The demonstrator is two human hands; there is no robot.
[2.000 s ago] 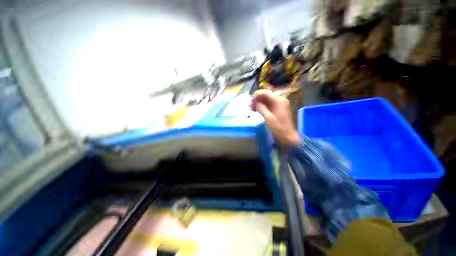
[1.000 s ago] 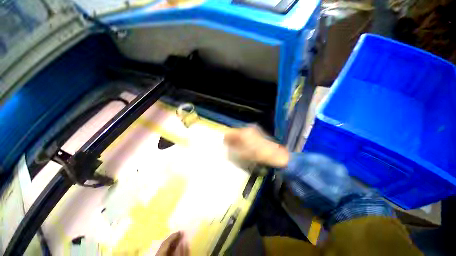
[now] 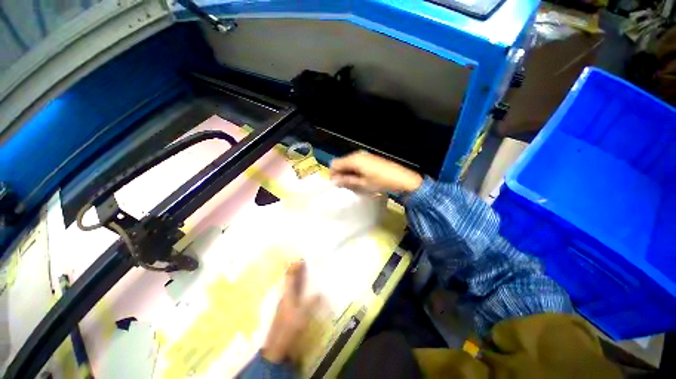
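Note:
A pale, overexposed work piece (image 3: 350, 220) shows blurred over the right part of the pink and yellow taped template board (image 3: 211, 285). My right hand (image 3: 370, 174) is at the upper edge of this piece, beside the tape roll, with its fingers curled on it. My left hand (image 3: 290, 322) is low over the board, one finger pointing up and the others blurred; whether it touches the piece cannot be told. The black laser head (image 3: 159, 240) is left of both hands.
The black gantry rail (image 3: 215, 174) crosses the bed on the left. A tape roll (image 3: 302, 155) sits at the board's back. Dark openings (image 3: 265, 197) show in the board. The blue machine wall (image 3: 463, 126) and a large blue bin (image 3: 593, 200) stand on the right.
My right hand has come down from the machine's top to the board's back right. My left hand has come further into view from the bottom edge. The view has tilted down.

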